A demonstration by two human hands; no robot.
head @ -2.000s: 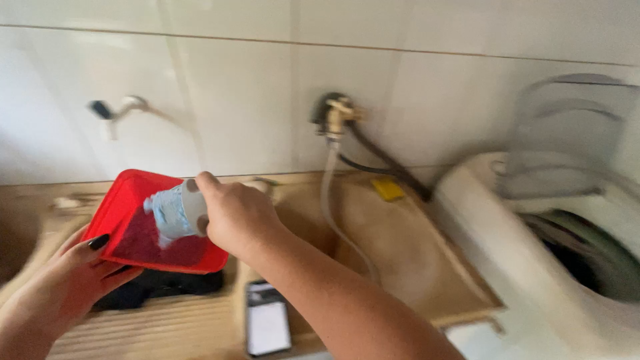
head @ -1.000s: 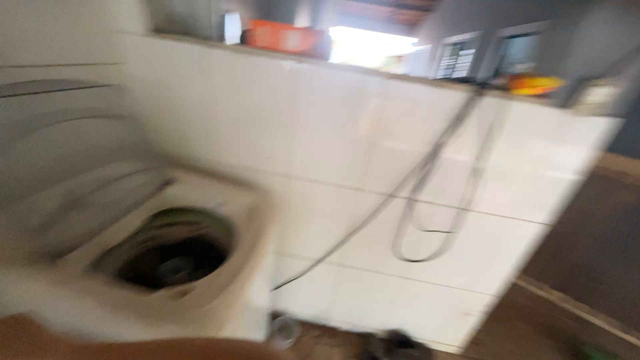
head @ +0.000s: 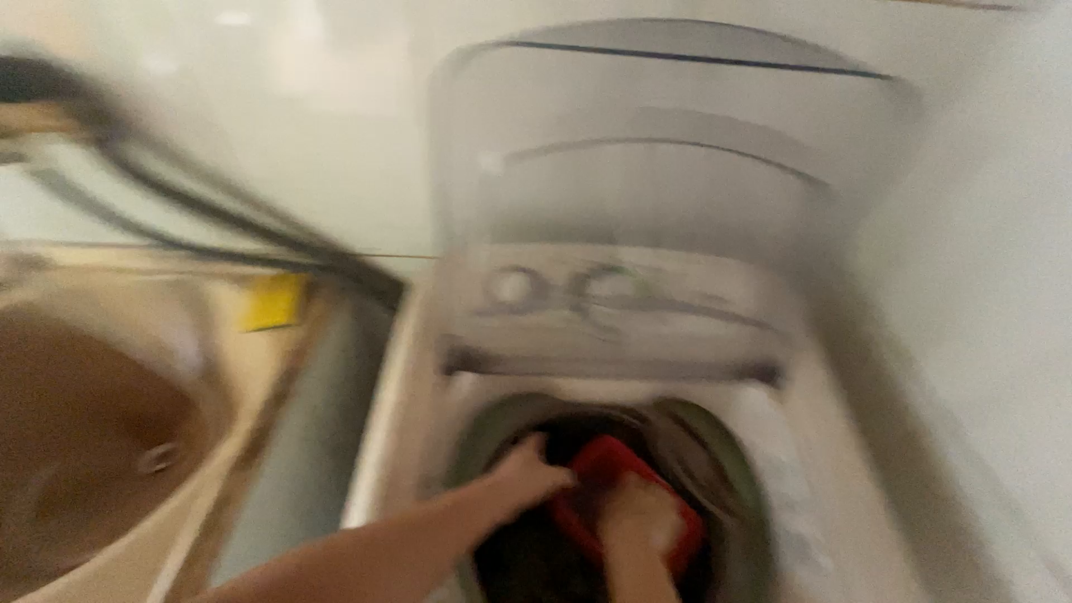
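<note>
Inside the drum opening of a top-loading washing machine (head: 775, 452) is a red plastic tray or basin (head: 596, 455), tilted. My left hand (head: 536, 469) is at its upper left edge, with the fingers on or close to the rim; the blur hides whether they grip it. My right hand (head: 645, 507) lies over the inside of the red container, and its fingers are too blurred to read. Dark material shows in the drum (head: 528, 553) below my hands. The machine's clear lid (head: 670, 184) stands raised behind the control knobs (head: 515, 289).
To the left is a tan laundry sink (head: 100, 402) with a yellow sponge (head: 275, 301) on its rim. Dark hoses (head: 226, 222) run from the wall tap down behind the machine. A white wall (head: 988, 276) rises close on the right.
The red container, held over the sink ledge two seconds before, is now inside the washer opening with both hands. The pale bottle seen in my right hand then is not visible now. The view has swung.
</note>
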